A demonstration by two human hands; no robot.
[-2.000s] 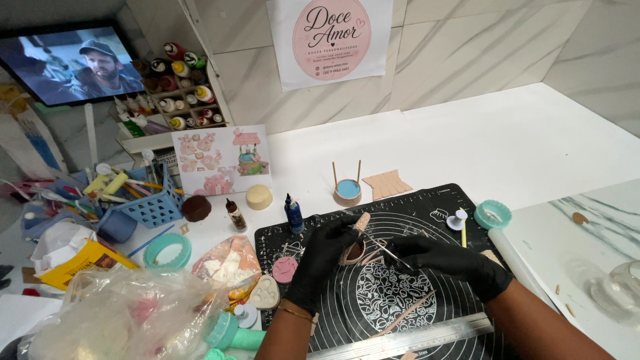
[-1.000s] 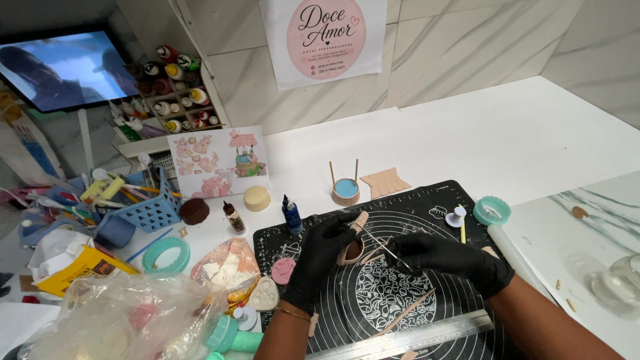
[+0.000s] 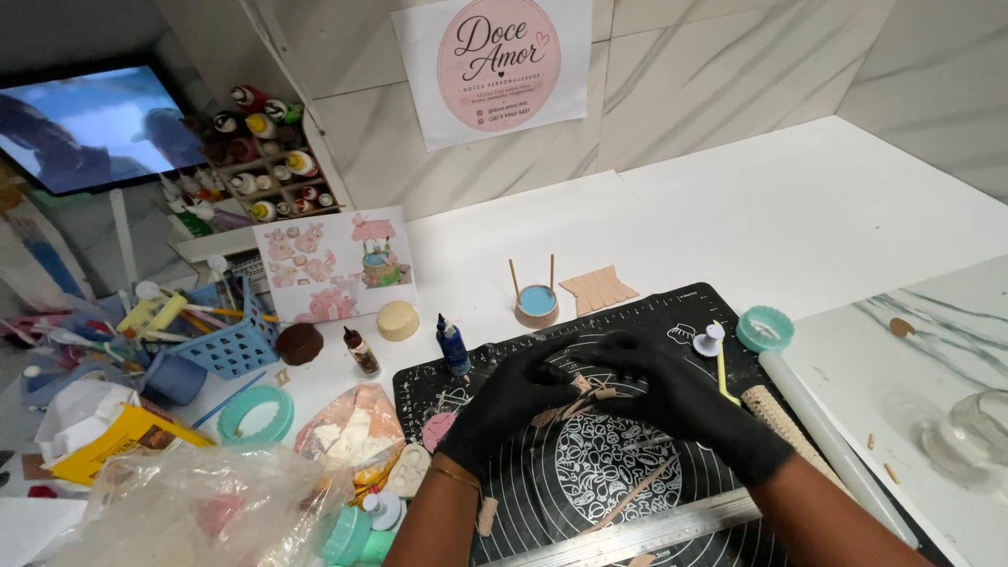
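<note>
Both hands wear black gloves and meet over the black printed mat. My left hand and my right hand have small tan fondant-like pieces between their fingertips; their exact grip is partly hidden. A thin tan strip lies on the mat below them. Behind the hands stands a miniature well with a blue top and two upright sticks. Beside it is a slatted tan piece.
A metal ruler crosses the mat's near part. A textured roller and a white rolling pin lie right. A blue bottle, a teal ring cutter, a plastic bag and a blue basket are left.
My right hand has moved up and left, closer to my left hand. The thin tool seen between the hands earlier is no longer plain to see.
</note>
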